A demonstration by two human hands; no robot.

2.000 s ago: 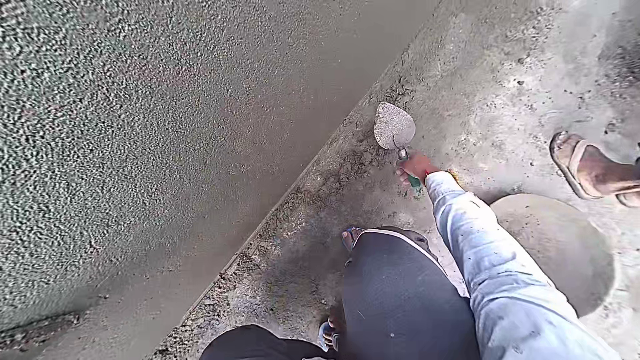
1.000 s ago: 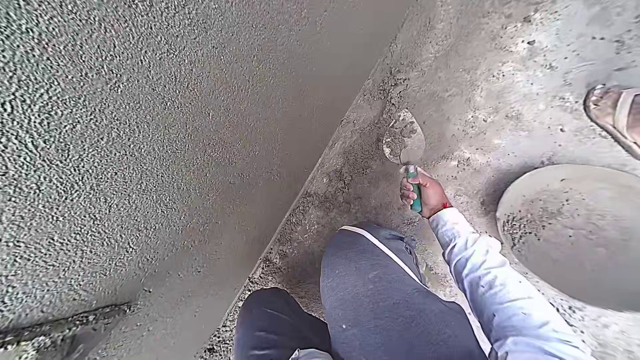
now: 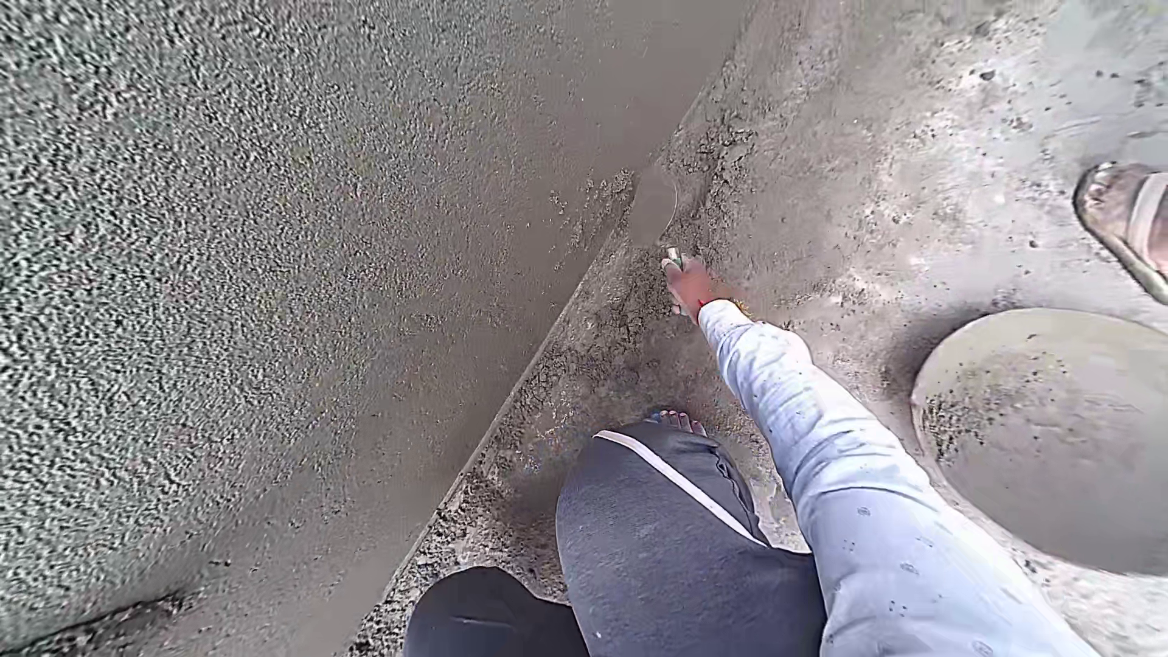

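My right hand (image 3: 691, 285), below a light blue sleeve, is closed round the handle of a pointing trowel (image 3: 653, 208). The trowel's blade lies against the foot of the plastered wall (image 3: 383, 228), where the wall meets the floor. Wet mortar (image 3: 598, 199) is smeared on the wall just left of the blade, and crumbly mortar (image 3: 630, 319) runs along the joint below it. My left hand is out of view.
A round, shallow pan (image 3: 1095, 456) with grey residue sits on the concrete floor (image 3: 849, 210) at the right. Another person's sandalled foot (image 3: 1127, 214) stands above it at the right edge. My knees and one bare-toed foot (image 3: 680, 421) are at the bottom.
The trowel has moved from over the floor to the base of the wall, still in my right hand. Mortar now shows on the wall beside the blade.
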